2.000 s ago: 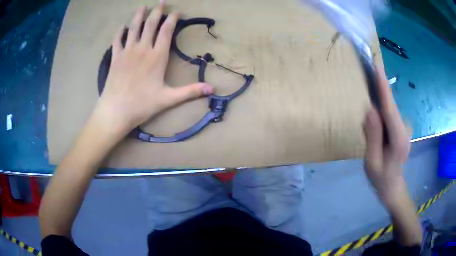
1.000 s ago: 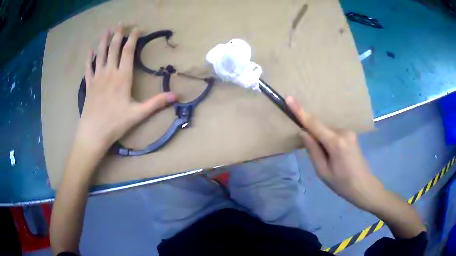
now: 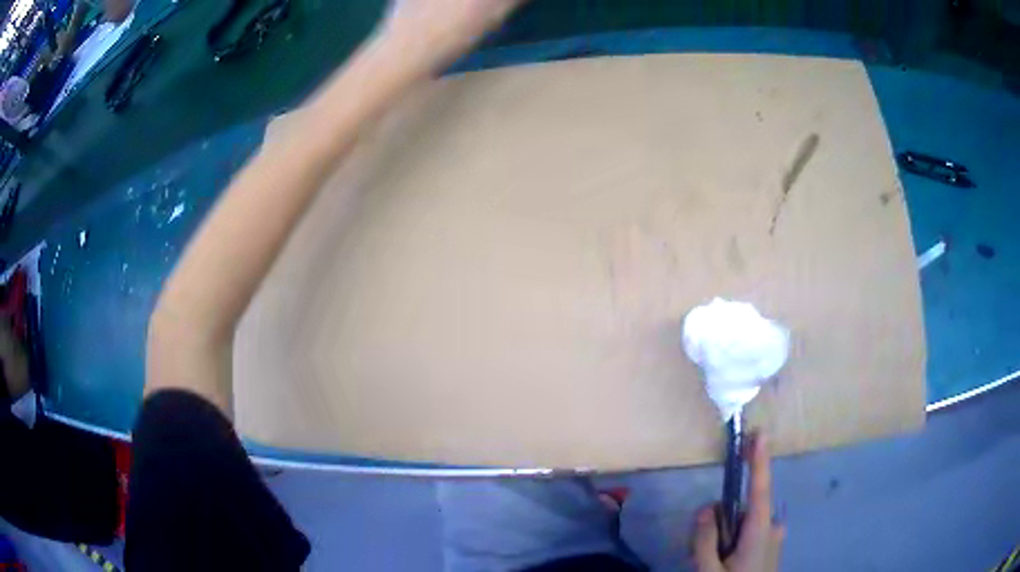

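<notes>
My right hand [image 3: 747, 525] is shut on the dark handle of the wiping wand at the near right edge of the mat. The wand's puffy white head [image 3: 735, 344] is over the right part of the cardboard work mat [image 3: 503, 279]. My left arm reaches across the mat's left side to the far edge. My left hand [image 3: 442, 25] is blurred and cut off by the top of the picture, over the dark green belt. Its fingers and anything in them are hidden. No headband assembly shows on the mat.
Black assemblies [image 3: 248, 28] lie on the dark green belt [image 3: 336, 34] at the upper left. Thread snips [image 3: 936, 169] and a white scrap [image 3: 931, 256] lie right of the mat. Another person's dark sleeve [image 3: 56, 480] and hand show at the left edge.
My left hand has moved from the headband assembly on the mat to the far belt, and the assembly is gone from the mat. My right hand has moved the wand right and nearer to me.
</notes>
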